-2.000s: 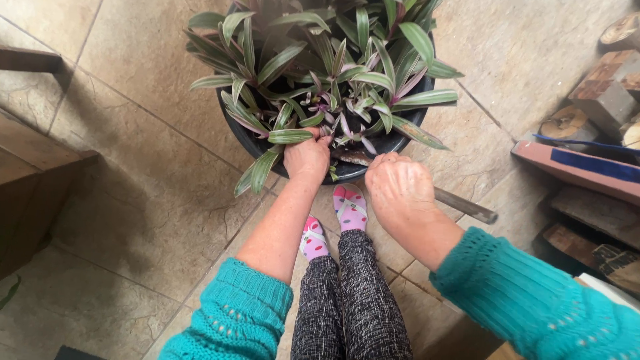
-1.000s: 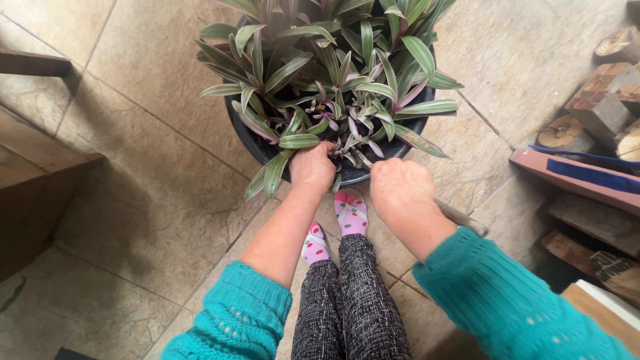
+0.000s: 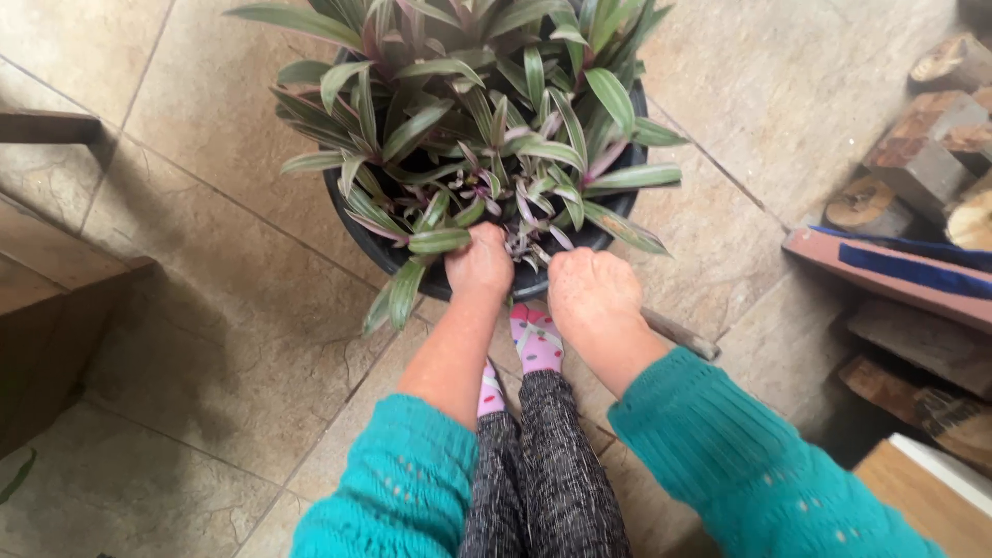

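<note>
A striped, purple-and-green leafy plant (image 3: 418, 132) fills a round black plastic pot (image 3: 353, 221) on the tiled floor. Inside the near rim, my left hand (image 3: 482, 263) reaches down among the small inner shoots; its fingertips are hidden, so what they touch cannot be told. My right hand (image 3: 593, 291) is closed around a long-handled tool, just right of the left hand at the near rim. The tool's handle (image 3: 682, 333) sticks out behind the wrist toward the lower right. Its working end is hidden by the hand and leaves. Small pale purple shoots (image 3: 531, 229) lie between the hands.
Cut logs and wood blocks (image 3: 922, 147) are stacked at the right, beside a pink board with a blue strip (image 3: 891, 267). Wooden furniture (image 3: 62, 271) stands at the left. My feet in dotted pink socks (image 3: 536, 341) are just below the pot.
Two seconds ago part of the tool's metal end showed between my hands; it is now hidden. The tool handle behind my right wrist points more steeply down.
</note>
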